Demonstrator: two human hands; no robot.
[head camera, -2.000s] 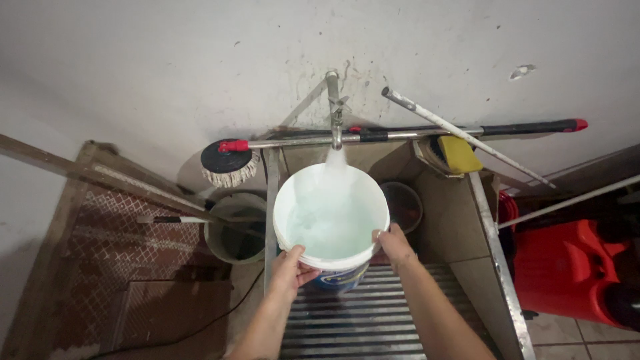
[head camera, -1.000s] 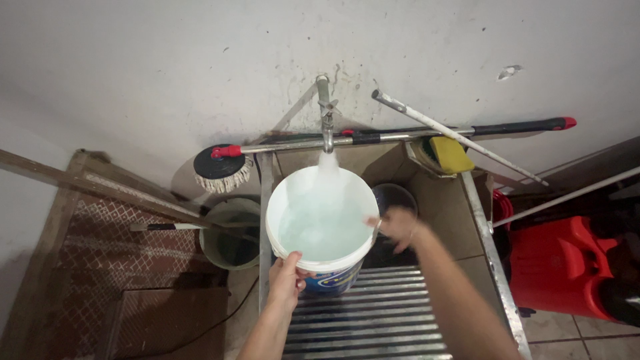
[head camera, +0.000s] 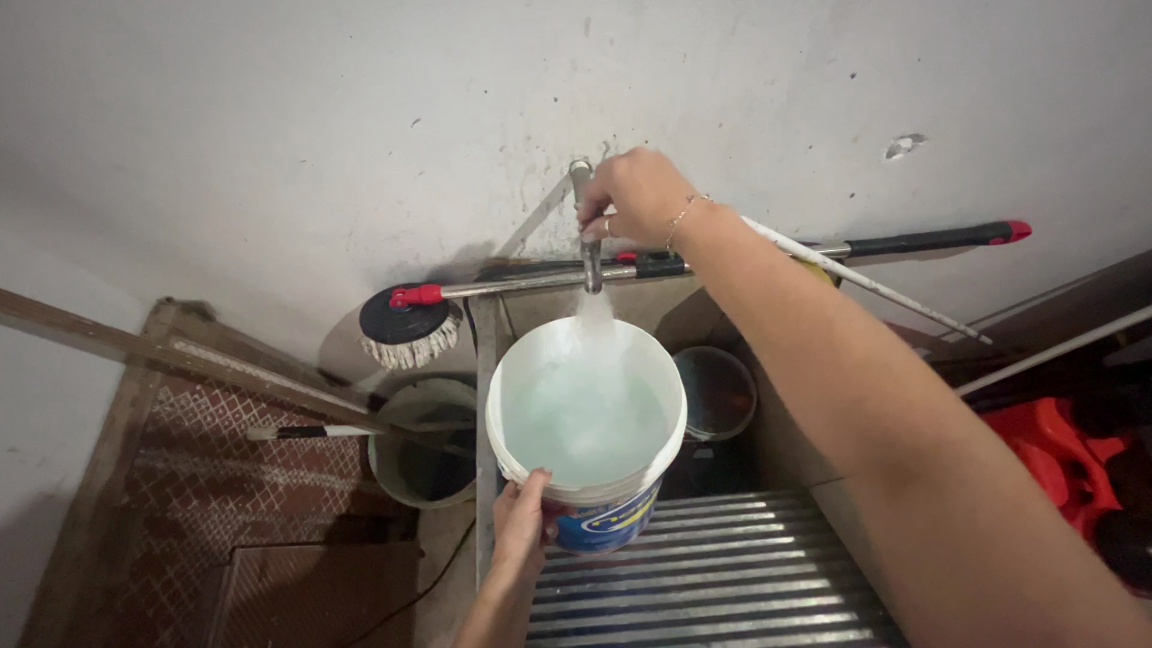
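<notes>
A white plastic bucket (head camera: 668, 450) with a blue printed label stands at the sink, partly filled with water. My left hand (head camera: 524, 517) grips its near left rim. Water runs into the bucket from a metal wall tap (head camera: 591, 270). My right hand (head camera: 634, 198) has its fingers closed around the top of the tap, at the handle, which the fingers mostly hide. The ribbed washboard (head camera: 702, 576) of the sink lies beside and below the bucket.
A spin mop (head camera: 409, 315) with a long pole lies along the wall behind the tap, crossed by a white pole (head camera: 873, 283). A grey bucket (head camera: 387, 468) is at left, a round container (head camera: 715, 391) inside the sink. Red plastic containers (head camera: 1044, 450) are at right.
My right hand has left the bucket's right rim and moved up to the tap. My left hand still holds the rim. Water was running in the earlier frames too.
</notes>
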